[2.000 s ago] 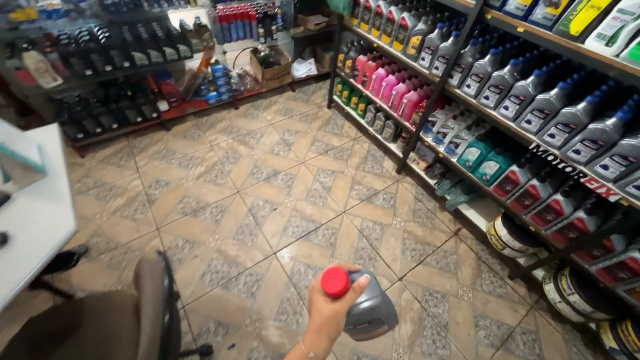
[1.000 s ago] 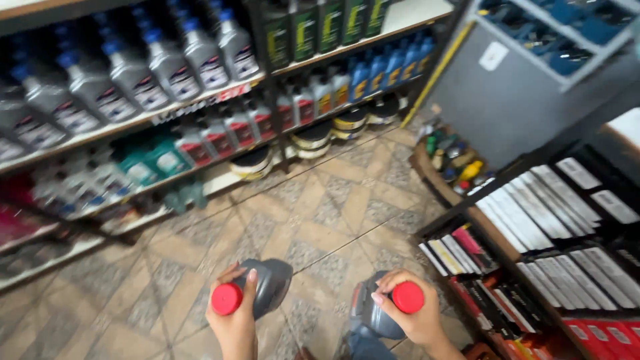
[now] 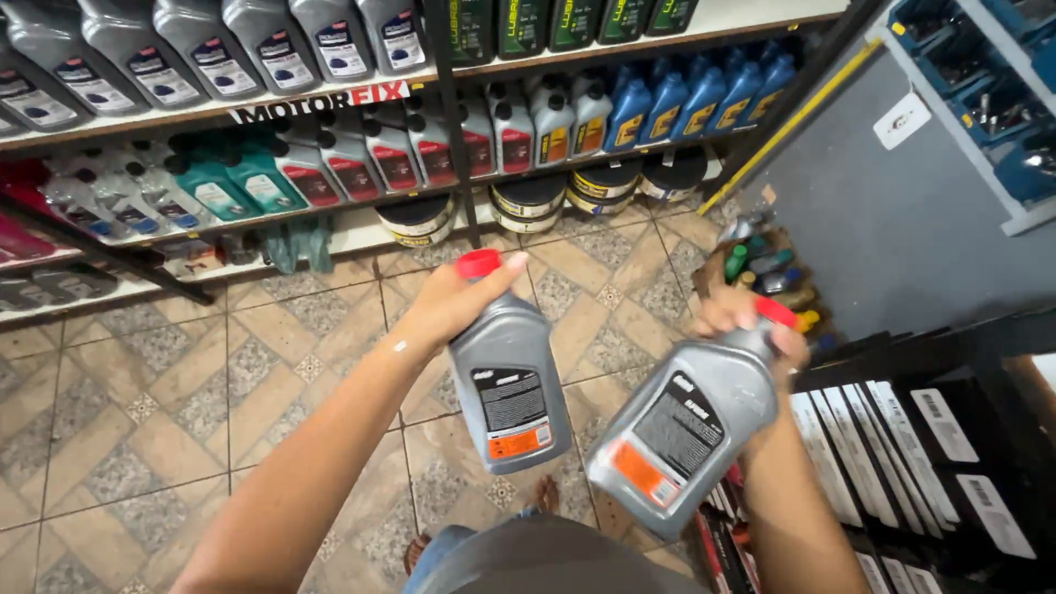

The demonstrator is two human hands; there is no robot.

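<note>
My left hand [image 3: 466,297] grips a grey plastic oil bottle [image 3: 511,388] by its neck, just under the red cap. The bottle hangs nearly upright, with its black and orange back label facing me. In my right hand [image 3: 755,322] is a similar grey bottle [image 3: 685,429] with a red cap, held by the neck and tilted so its base points down and left. The two bottles are apart, side by side above the tiled floor. The right hand is slightly blurred.
Shelves of motor oil bottles [image 3: 396,157] run along the far side, with round tubs [image 3: 528,202] beneath. A box of assorted bottles [image 3: 771,272] stands on the floor by a grey panel [image 3: 883,214]. Boxed goods [image 3: 866,454] fill a dark rack at the right.
Both bottles are now raised nearer the view, their labels facing me; one second ago they hung lower. The view has swung right since two seconds ago.
</note>
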